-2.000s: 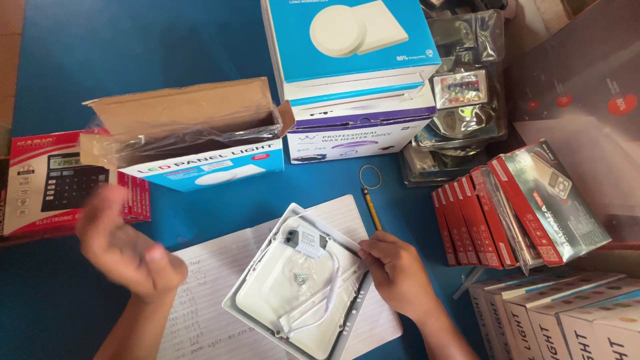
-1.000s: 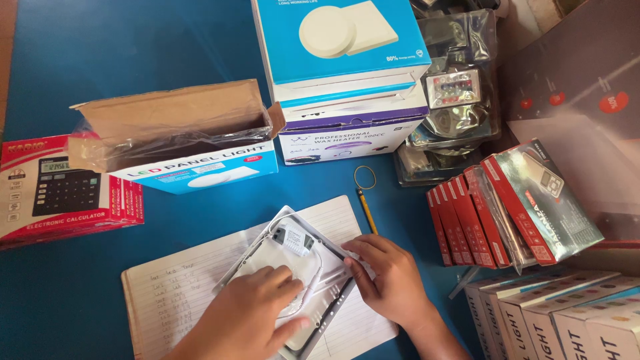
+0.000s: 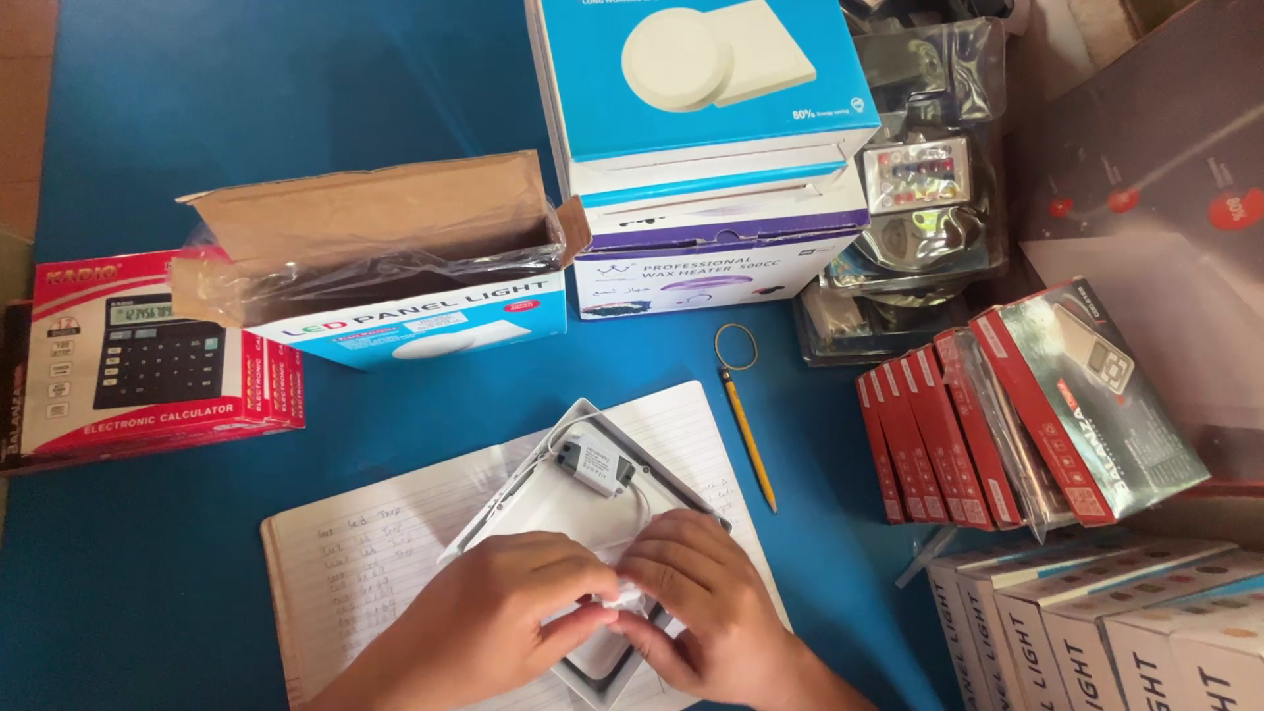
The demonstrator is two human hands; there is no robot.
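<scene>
A square white LED panel light (image 3: 681, 472), back side up, lies on an open lined notebook (image 3: 395, 553) with handwriting. A small white driver box (image 3: 595, 462) with a thin white cable rests inside its frame. Over the panel, my left hand (image 3: 494, 607) and my right hand (image 3: 696, 602) meet, both pinching a small whitish piece (image 3: 624, 594) between thumbs and fingers. The fingers largely hide this piece, so its kind cannot be told.
Behind the notebook stand an opened LED panel light box (image 3: 444, 321) and stacked boxes (image 3: 711, 262). Calculator boxes (image 3: 148, 346) lie left. A yellow pencil-like stick with a loop (image 3: 748, 439) lies right of the notebook, near red boxes (image 3: 938, 444) and upright panel light boxes (image 3: 1066, 632).
My left hand, raised left of the panel two seconds ago, has come over it. My right hand has moved from the panel's right edge to meet it; both now pinch the small piece.
</scene>
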